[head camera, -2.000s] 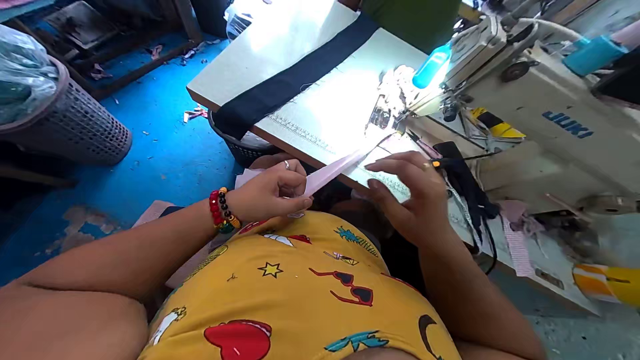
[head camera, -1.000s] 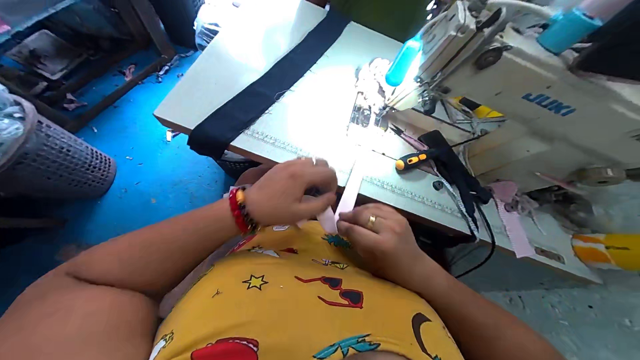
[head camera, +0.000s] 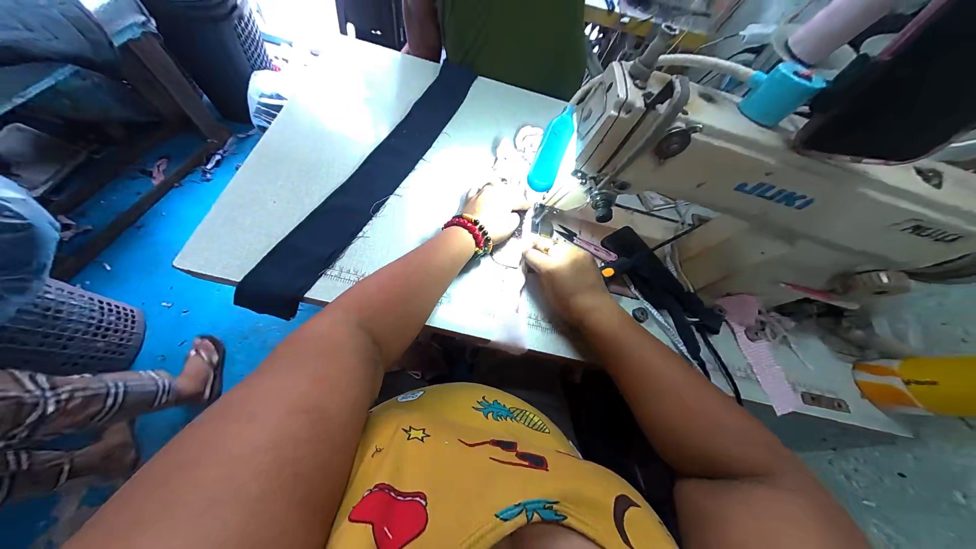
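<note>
My left hand (head camera: 494, 213) rests on the sewing table beside the needle area of a Juki sewing machine (head camera: 762, 164), under a bright lamp. Just right of the presser foot, my right hand (head camera: 560, 263) has its fingers bent close to a pale fabric strip (head camera: 522, 305), which runs toward the table's front edge. Glare hides whether either hand grips the strip. Thread snips (head camera: 583, 244) lie beyond my right fingers. A long dark fabric band (head camera: 366, 191) crosses the table to the left of my hands.
Black fabric pieces (head camera: 663, 286) and a pink checked strip (head camera: 762, 358) lie right of my right arm. A plastic basket (head camera: 72, 324) stands on the floor at left, near another person's sandalled foot (head camera: 202, 370). A person in a green top (head camera: 511, 42) is behind the table.
Both hands have moved from the table's front edge, near my body, forward to the machine's needle area. Another person's legs have come into view at left.
</note>
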